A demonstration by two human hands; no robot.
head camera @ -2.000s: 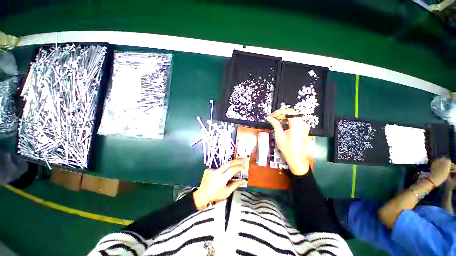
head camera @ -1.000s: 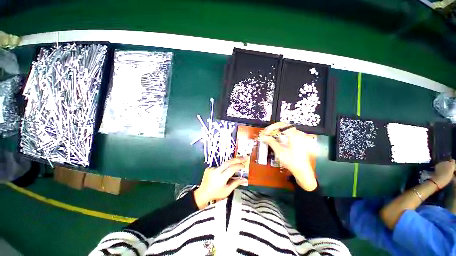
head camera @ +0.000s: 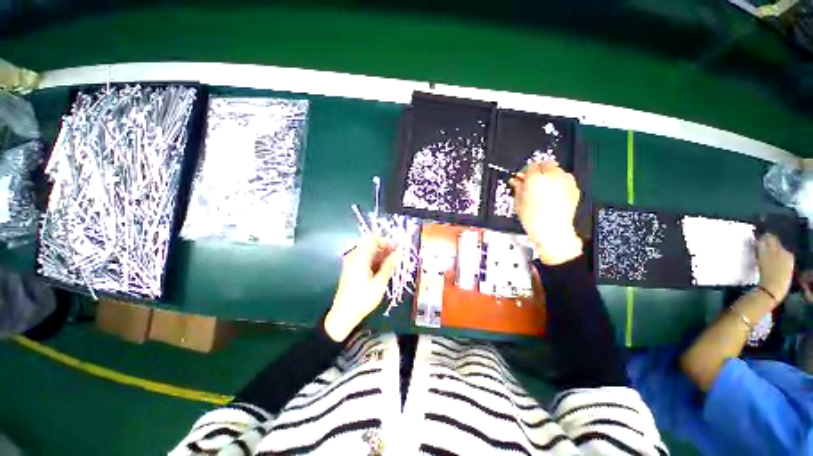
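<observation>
The orange-red board (head camera: 486, 313) lies in front of my body, with silver and white fixture blocks (head camera: 505, 264) on it. My left hand (head camera: 365, 276) is at the loose bundle of white-silver strips (head camera: 406, 258), left of the board; whether its fingers grip a strip cannot be told. My right hand (head camera: 546, 205) is over the right-hand black tray, at the small white parts (head camera: 505, 201). A thin tool (head camera: 501, 167) sticks out left from its fingers. The left-hand tray holds small pale parts (head camera: 439, 181).
A clear bag of strips (head camera: 248, 169) and a black-rimmed bulk tray of strips (head camera: 116, 191) lie left. Neighbour's trays of grey bits (head camera: 627, 245) and white bits (head camera: 720, 252) lie right, with a person's arm (head camera: 744, 307) beside them. Cardboard boxes (head camera: 181, 329) sit below the bench edge.
My left hand has left the fixture block and moved left to the loose strips. My right hand has moved from over the board up to the right-hand tray. The neighbour's hand has moved up.
</observation>
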